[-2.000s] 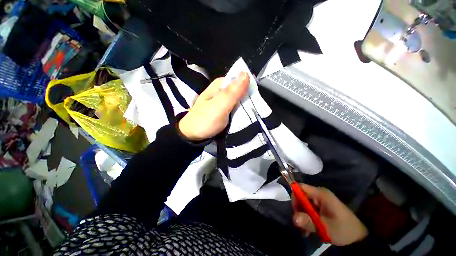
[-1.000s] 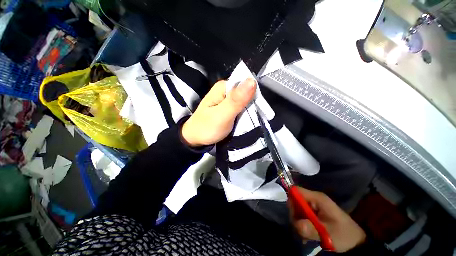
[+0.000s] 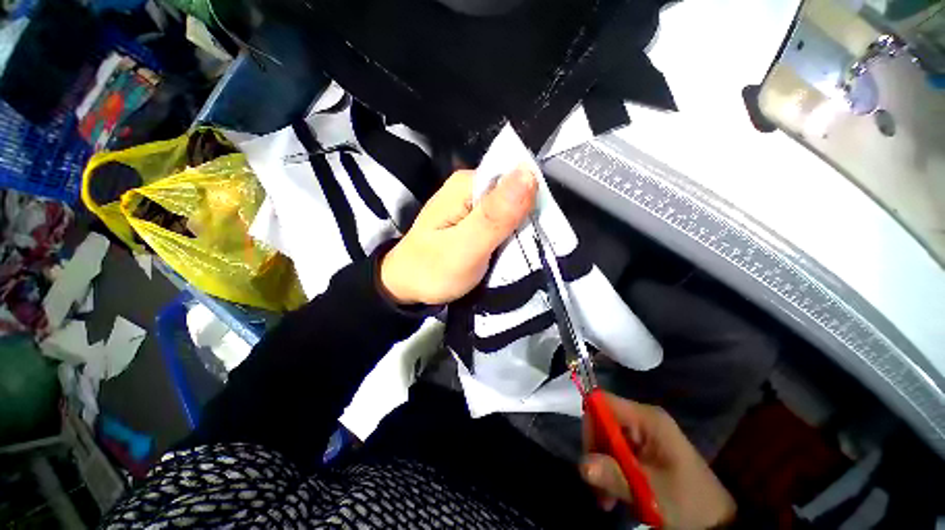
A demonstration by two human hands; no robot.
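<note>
My left hand pinches the pointed top of a white panel with black stripes, thumb on top. The panel hangs over my lap, partly folded. My right hand is around the red handles of the fabric scissors. The long silver blades point up and lie on the panel, their tips just below my left thumb. The blades look nearly closed; whether cloth is between them cannot be told.
Black garment pieces lie at the top. Finished striped pieces lie beside a yellow plastic bag. A table-edge ruler runs below the sewing machine. Scraps and a blue crate are at left.
My right hand and the scissors have moved left and slightly down, and the blades stand steeper. My left hand has shifted slightly right with the panel still in it.
</note>
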